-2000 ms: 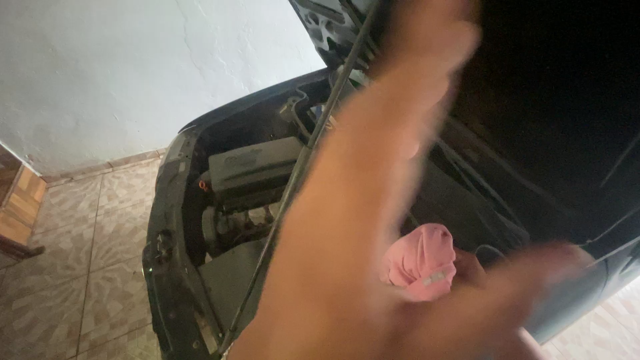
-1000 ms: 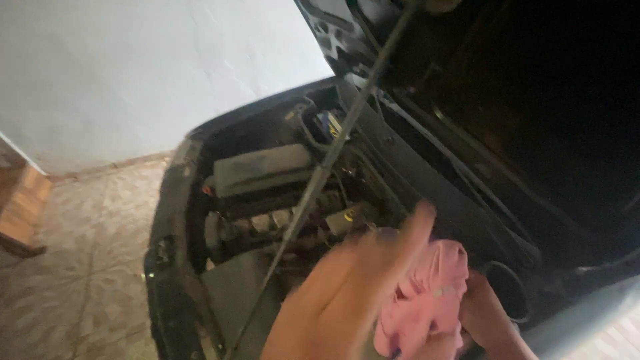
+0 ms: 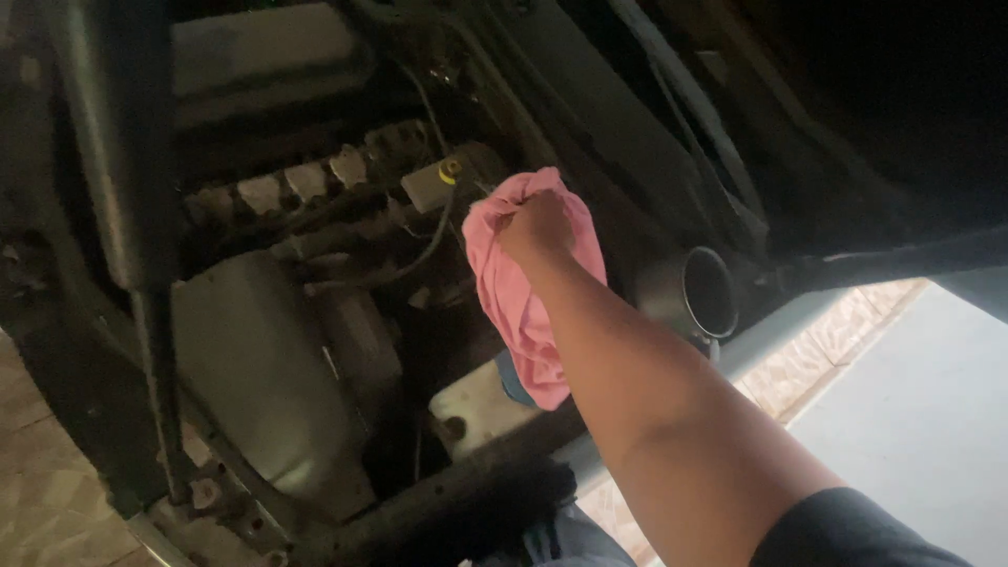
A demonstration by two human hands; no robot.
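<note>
My right hand (image 3: 539,224) grips the upper part of a crumpled pink cloth (image 3: 512,291) over the engine bay of a car. The cloth hangs down beside my forearm, and its lower end lies against a blue cap (image 3: 516,378) on a white plastic reservoir (image 3: 476,409), partly covering both. Just above and left of the cloth are a cable and a yellow ring (image 3: 450,172) on the engine. My left hand is not in the frame.
A dark hood support strut (image 3: 118,150) crosses the left side. The raised hood (image 3: 890,118) fills the upper right. A round, open metal container (image 3: 685,291) stands right of the cloth, near the fender. Dark engine covers (image 3: 244,354) lie lower left.
Both hands were together at the pink cloth earlier; now only my right hand holds it, reaching down into the engine bay. The view has moved much closer to the engine.
</note>
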